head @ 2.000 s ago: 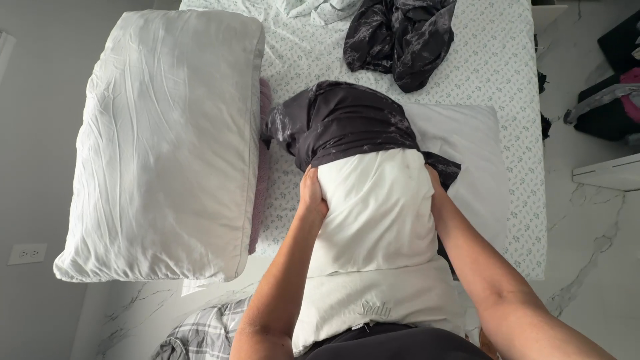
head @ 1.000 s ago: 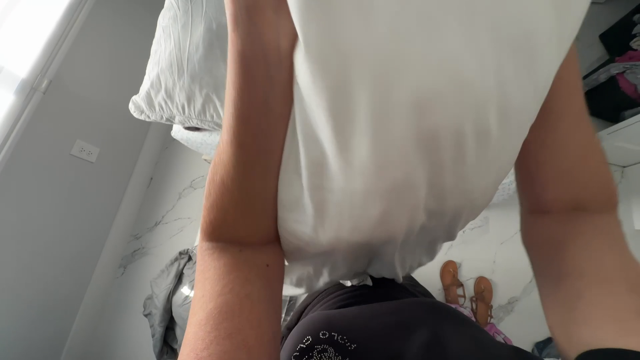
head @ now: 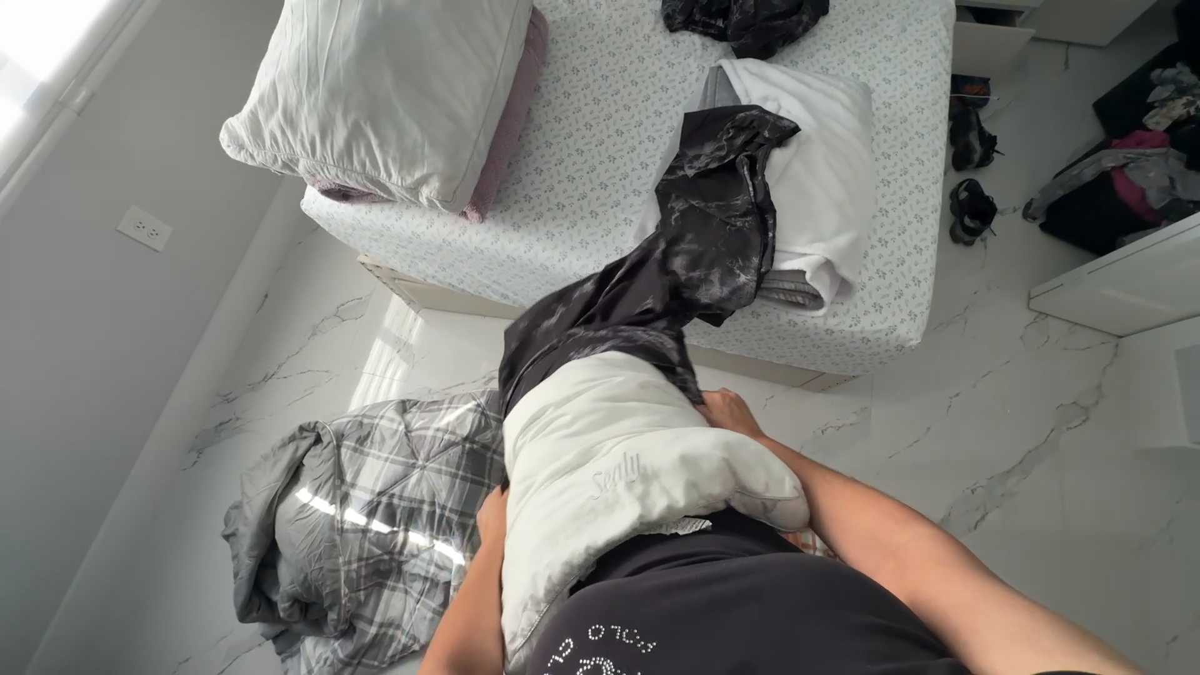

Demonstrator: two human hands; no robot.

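A white Sealy pillow (head: 600, 450) rests against my torso, its far end inside a black marble-patterned pillowcase (head: 600, 328). The rest of the case trails onto the bed and over a folded white blanket with grey edges. At the pillow's left side is my left hand (head: 491, 516), its fingers mostly hidden by the pillow. My right hand (head: 729, 412) grips the pillow's right side near the hem of the case; its fingertips are out of sight.
A large white pillow (head: 384, 94) lies on a pink cloth on the patterned bed (head: 591, 178). Another black marbled cloth (head: 750, 23) is at the far edge. A grey plaid comforter (head: 375, 506) is on the floor at left. Shoes (head: 972, 211) and an open-topped bag of clothes (head: 1106, 197) are at right.
The pillow was raised close to the camera one second ago and is now lower, against my torso. The case, bunched over its end two seconds ago, now stretches out onto the bed.
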